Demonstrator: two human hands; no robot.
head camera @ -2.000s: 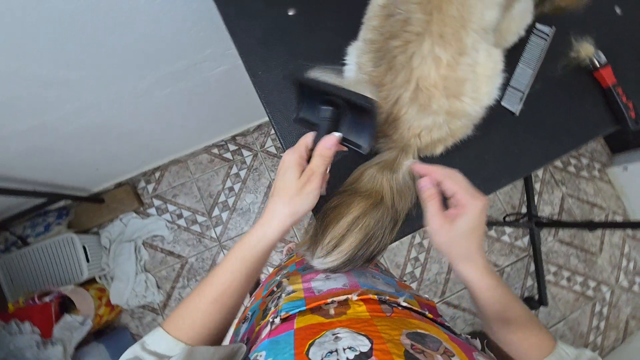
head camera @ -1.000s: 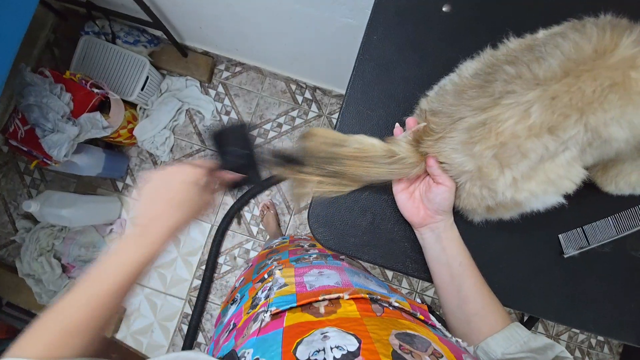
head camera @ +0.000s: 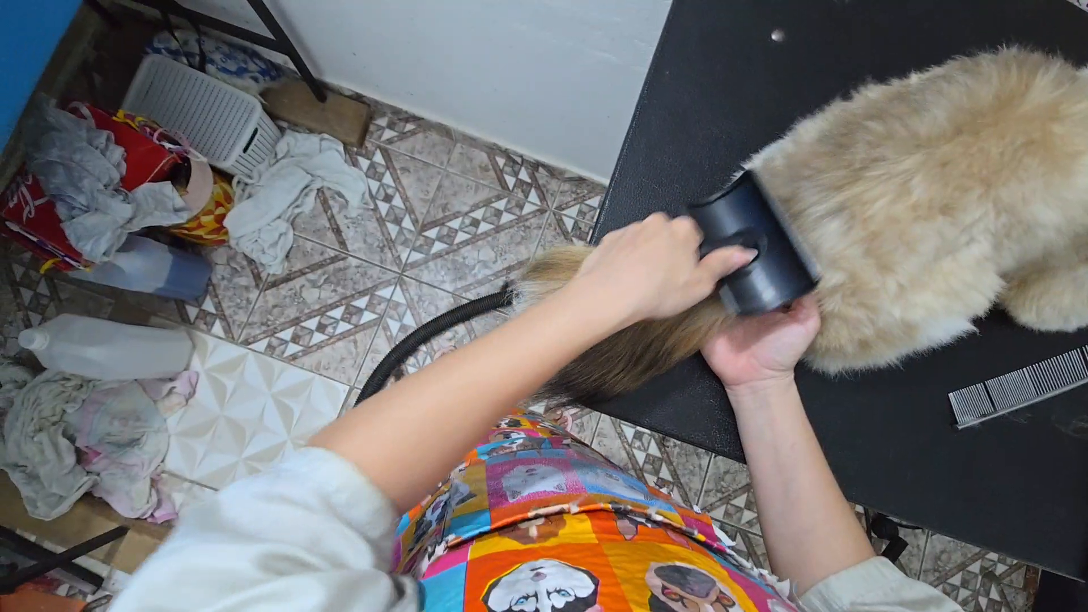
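Note:
My left hand (head camera: 659,263) is closed around a black slicker brush (head camera: 756,242), thumb on its back. The brush lies over the base of the tail (head camera: 625,353) of a long-haired, cream-tan animal (head camera: 926,187), whose head is out of view. Under the tail base, palm up, my right hand (head camera: 765,340) supports it; the fingers are partly hidden behind the brush. The tail hangs past the table edge, below my left forearm. Right of my right hand, a metal comb (head camera: 1020,387) lies on the black grooming table (head camera: 901,459).
A black ribbed hose (head camera: 425,331) curves near the tail tip. On the tiled floor at left are a white plastic basket (head camera: 204,115), crumpled cloths (head camera: 293,195), a red bag (head camera: 140,157) and plastic jugs (head camera: 110,347). A pale wall borders the table's far left side.
From one second ago, my left hand has moved the brush from the tail's far end to its base. The tail, stretched out level then, now droops. My right hand stays by the tail base.

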